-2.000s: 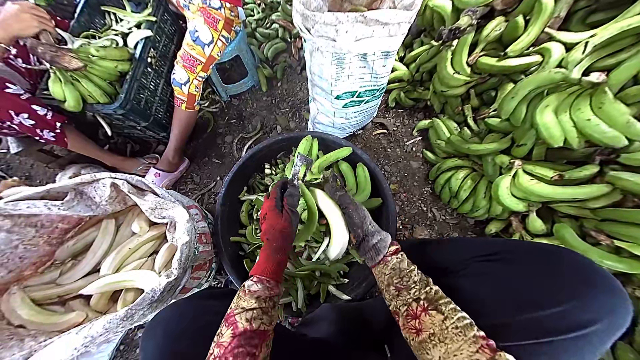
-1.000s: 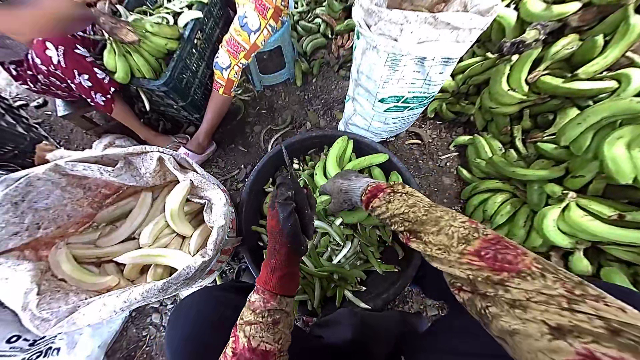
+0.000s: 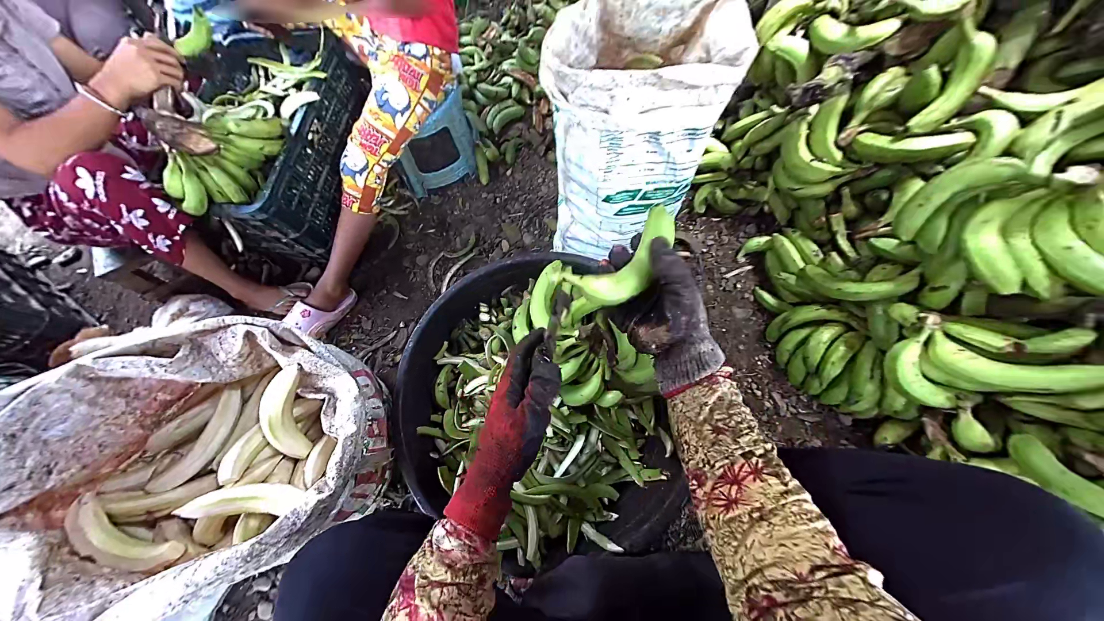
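My left hand [image 3: 517, 414], in a red and dark glove, is closed on a knife [image 3: 559, 315] whose blade touches the stem end of a green banana [image 3: 625, 280]. My right hand [image 3: 668, 319], in a dark glove with a grey cuff, grips that banana, which still has its peel. Both hands are over a black tub [image 3: 423, 345] of green peels [image 3: 561, 466]. A bunch of green bananas [image 3: 586, 371] lies in the tub under my hands. The knife's handle is mostly hidden by my fingers.
At the left, an open sack [image 3: 345, 354] holds peeled bananas [image 3: 207, 440]. A white sack [image 3: 630, 164] stands beyond the tub. Green bananas [image 3: 975, 250] are heaped at the right. Two people sit at the upper left beside a dark crate [image 3: 319, 164], near a blue stool [image 3: 444, 142].
The peeled banana in my right hand two seconds ago is gone from it. One second ago that hand was reaching down at the green bananas in the tub; now it holds a green one up.
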